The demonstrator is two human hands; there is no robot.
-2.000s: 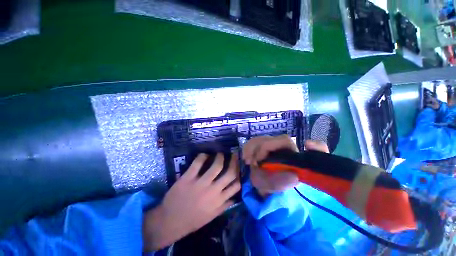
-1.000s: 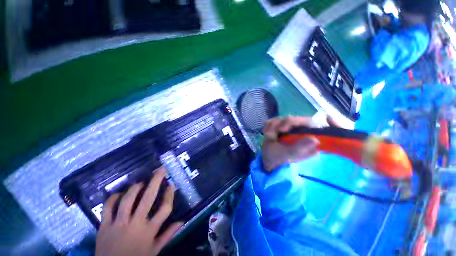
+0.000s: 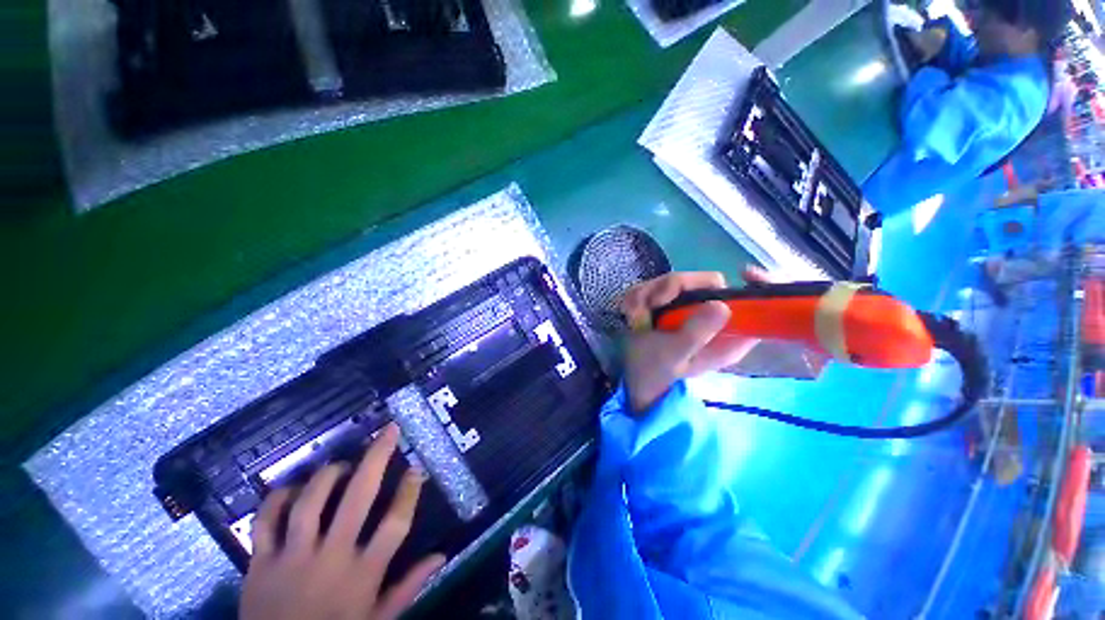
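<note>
A black plastic housing (image 3: pixel 509 412) lies on a bubble wrap sheet (image 3: pixel 285 327), with white metal brackets (image 3: pixel 456 419) and a silvery center strip (image 3: pixel 436 453) on it. My left hand (image 3: pixel 333 545) lies flat on the housing's left half, fingers spread; whether something is under the palm is hidden. My right hand (image 3: pixel 679 333) grips the orange-red and black electric screwdriver (image 3: pixel 788 322) at the right of the housing, over the near edge of the round screw dish (image 3: pixel 620 269). The screwdriver's tip is hidden by the hand. Its black cord (image 3: pixel 836 426) loops back below it.
Another housing (image 3: pixel 800 182) lies on a white sheet (image 3: pixel 697 133) to the upper right. A further housing (image 3: pixel 412 61) lies on bubble wrap across the green belt (image 3: pixel 303 212). A coworker in a blue smock (image 3: pixel 975 115) is at the upper right.
The view has turned right and the housing now appears tilted. My right hand and the screwdriver have moved from over the housing to beside the dish. My left hand stays on the housing's left part.
</note>
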